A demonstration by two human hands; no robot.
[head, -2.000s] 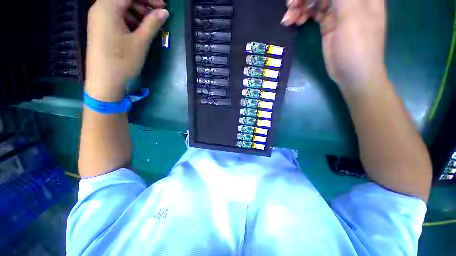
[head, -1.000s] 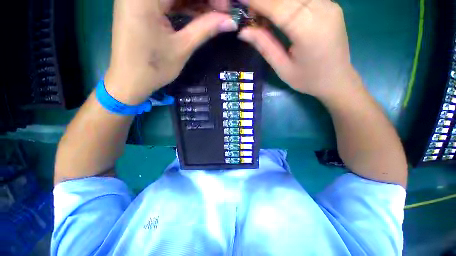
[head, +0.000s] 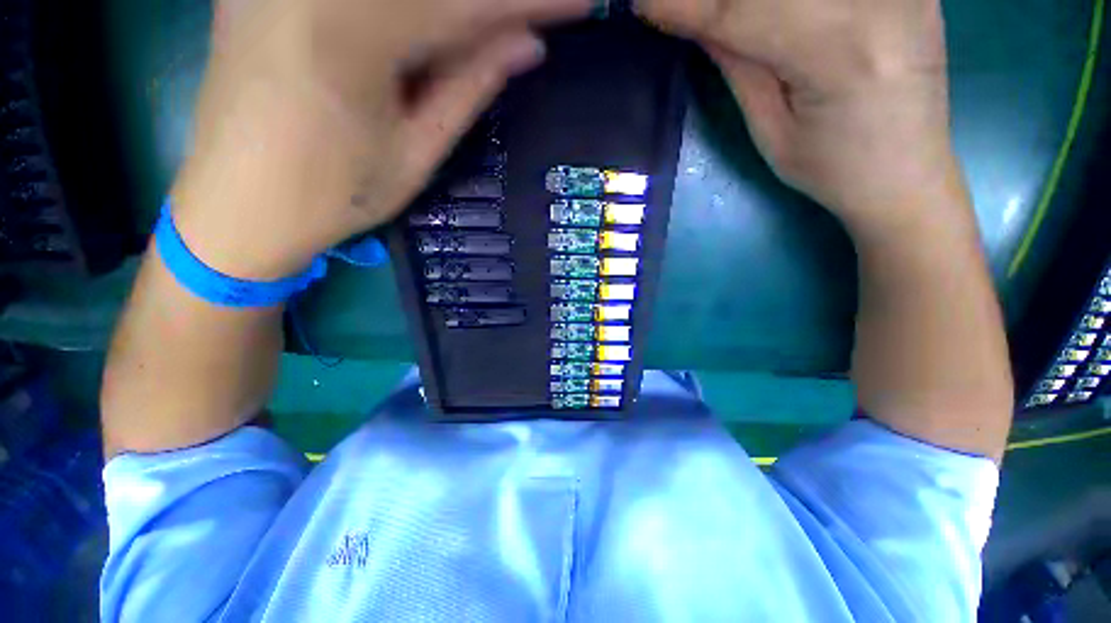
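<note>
The black assembly tray (head: 487, 365) lies in front of me, its near end at my shirt. Its right column holds several filled housings with green boards (head: 575, 267) and white and yellow cells (head: 619, 267). Its left column holds several empty black housings (head: 473, 269), partly under my left hand. My left hand (head: 353, 110), with a blue strap (head: 225, 282) on the wrist, is over the tray's upper left. My right hand (head: 816, 85) is at the tray's upper right. The fingertips meet at the top edge and are cut off there, so what they hold is hidden.
A filled tray (head: 1078, 347) with bright rows lies at the far right edge. Another dark tray (head: 37, 158) lies at the far left. The green mat (head: 780, 292) has a yellow-green line (head: 1058, 164) at the right.
The hands have moved up in the picture, so their fingertips now reach the top edge. Two seconds ago they were apart, with a small cell hanging near my left fingers.
</note>
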